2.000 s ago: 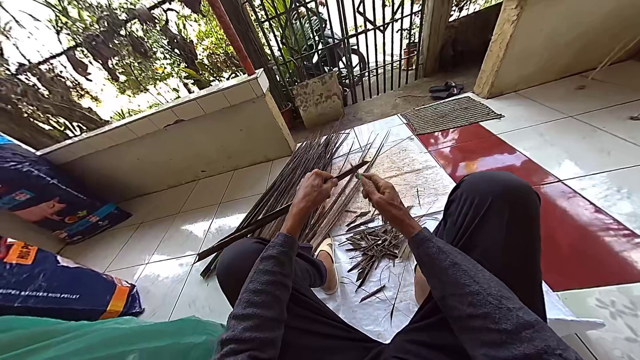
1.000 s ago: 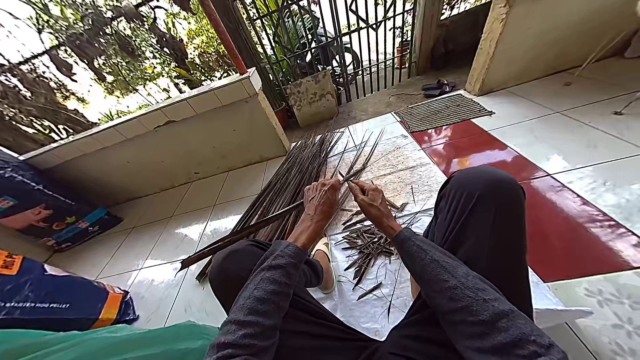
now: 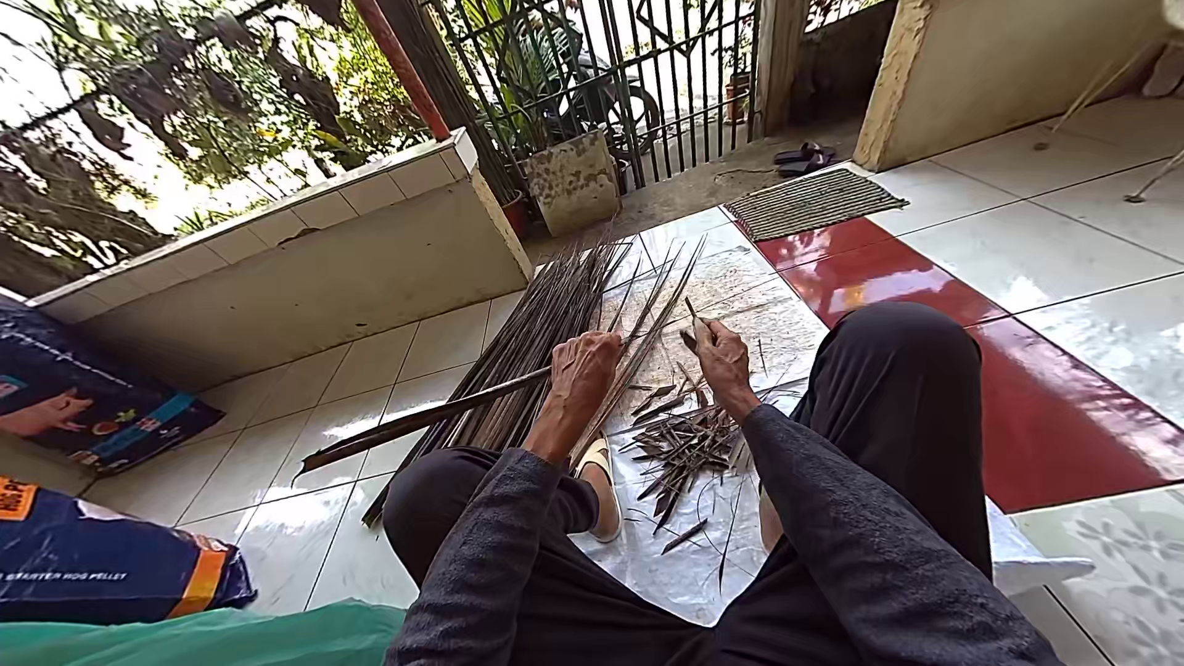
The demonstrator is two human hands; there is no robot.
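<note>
My left hand is closed around a long dark dried leaf strip, whose wider end hangs out to the left. To its right, apart from it, my right hand grips a small knife; a dark scrap shows beside it. The knife's outline is partly hidden by the fingers. Behind and below my left hand lies a large bundle of thin dark leaf ribs, with several loose ribs fanned beside it. A pile of short dark trimmings lies below my hands on a whitish sheet.
My bent knees flank the pile. Printed feed sacks and a green cloth are at left. A low wall, a concrete planter and a metal gate stand ahead. A woven mat and slippers lie beyond the sheet.
My hands were close together at the strip in both earlier frames; now they are apart, my right hand with the knife to the right. The strip is still in my left hand.
</note>
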